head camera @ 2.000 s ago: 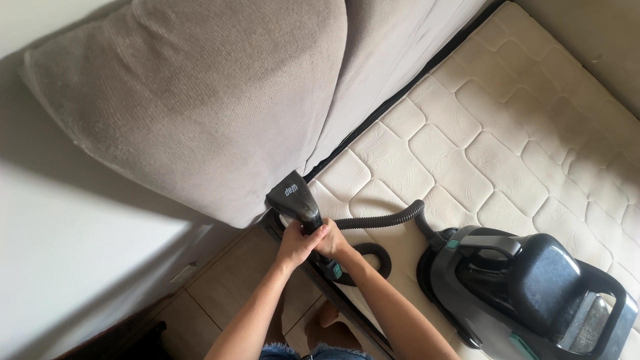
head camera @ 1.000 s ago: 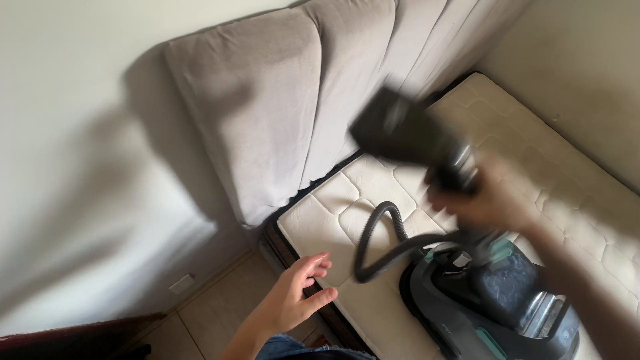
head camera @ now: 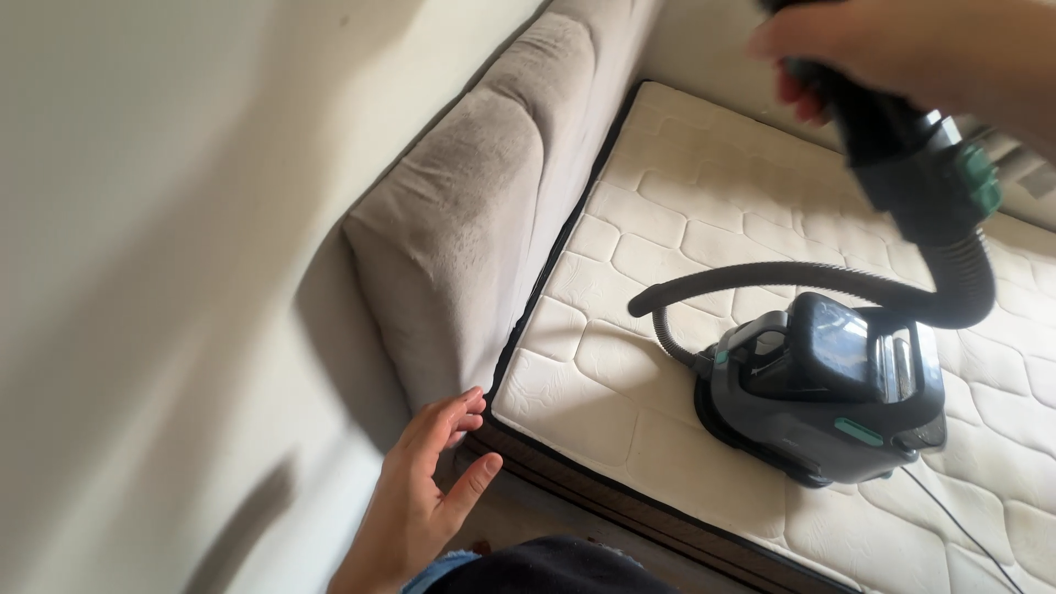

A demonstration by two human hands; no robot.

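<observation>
My right hand, blurred at the top right, grips the black handle of a vacuum cleaner's hose nozzle; the nozzle's head is out of view. From the handle a ribbed dark hose loops down to a grey and black portable upholstery cleaner, which stands on the quilted white mattress. My left hand holds nothing, its fingers apart, near the mattress corner and the lower end of the padded grey headboard. Darker patches mark the headboard's fabric.
A pale wall runs along the left, behind the headboard. The dark side of the bed base borders the floor near my legs. A thin black cord trails from the cleaner across the mattress at the lower right.
Two seconds ago both hands were on the nozzle by the headboard's lower corner. My left hand has let go, and my right hand has raised the nozzle towards the upper right.
</observation>
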